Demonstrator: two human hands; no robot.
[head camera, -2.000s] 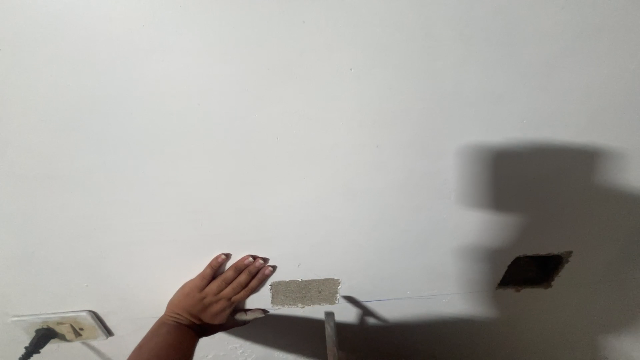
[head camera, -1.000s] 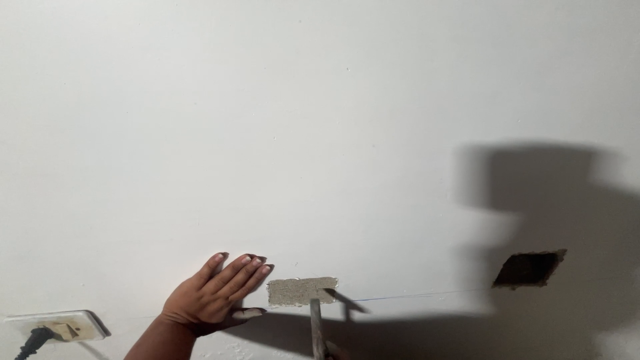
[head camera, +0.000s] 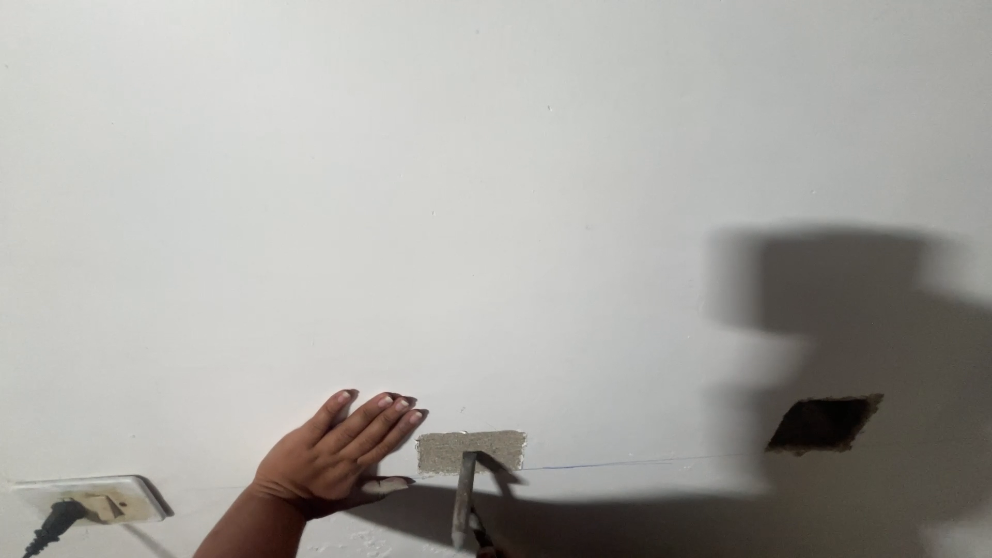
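My left hand (head camera: 333, 457) lies against the white wall (head camera: 434, 232), fingers spread a little, just left of a rectangular patch of exposed grey plaster (head camera: 504, 448). A narrow metal tool (head camera: 463, 500), perhaps a hammer head seen end on, has its upper end over the middle of that patch. Part of its handle shows at the bottom edge. My right hand is out of view below, so its grip on the tool cannot be seen.
A wall socket plate (head camera: 143, 496) with a black plug (head camera: 58, 523) sits at the lower left. Far right is a dark, rough-edged hole (head camera: 825, 425). A thin blue line (head camera: 597, 465) runs between patch and hole. A large shadow covers the lower right.
The metal tool has moved left and up, from below the patch's right end onto its middle. My left hand has stayed in place on the wall.
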